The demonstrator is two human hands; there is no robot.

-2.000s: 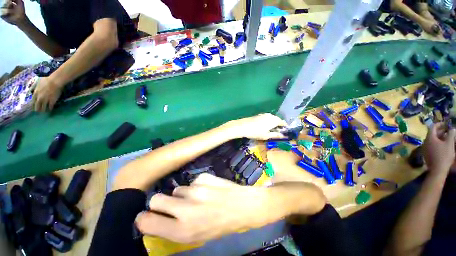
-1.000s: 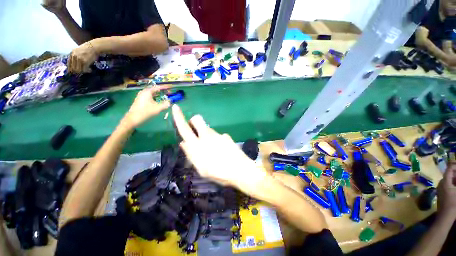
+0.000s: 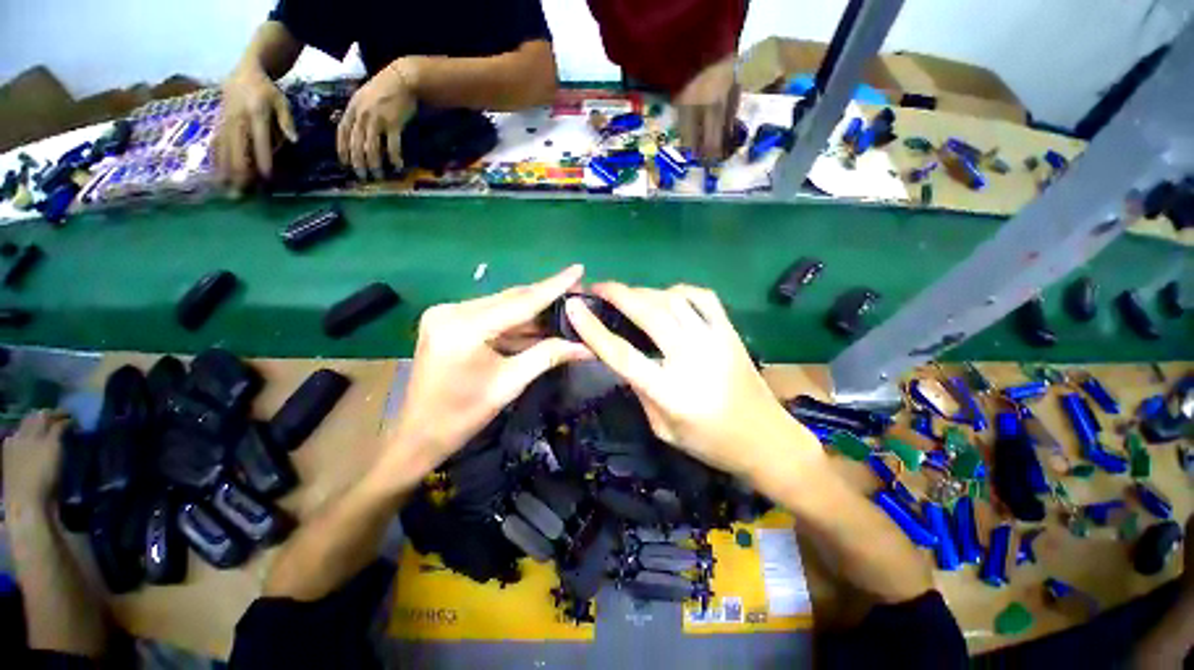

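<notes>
A black speaker unit (image 3: 571, 318) is held between my two hands, above the near edge of the belt and mostly hidden by my fingers. My left hand (image 3: 487, 360) grips it from the left side. My right hand (image 3: 674, 364) grips it from the right, fingers closed over the top. Below my hands lies a heap of slim black covers (image 3: 576, 484) with small lugs, on a yellow and grey printed carton (image 3: 491, 605).
A green belt (image 3: 432, 249) carries several black units. Closed black units (image 3: 197, 458) are piled at left, beside another person's hand. Blue cells (image 3: 962, 524) and green boards lie at right. A white metal post (image 3: 976, 268) slants up at right. Two people work across the belt.
The view has shifted. My hands have come together around a black unit; a second ago they were apart over the belt, the left at a blue cell. A red-sleeved arm now reaches the far bench.
</notes>
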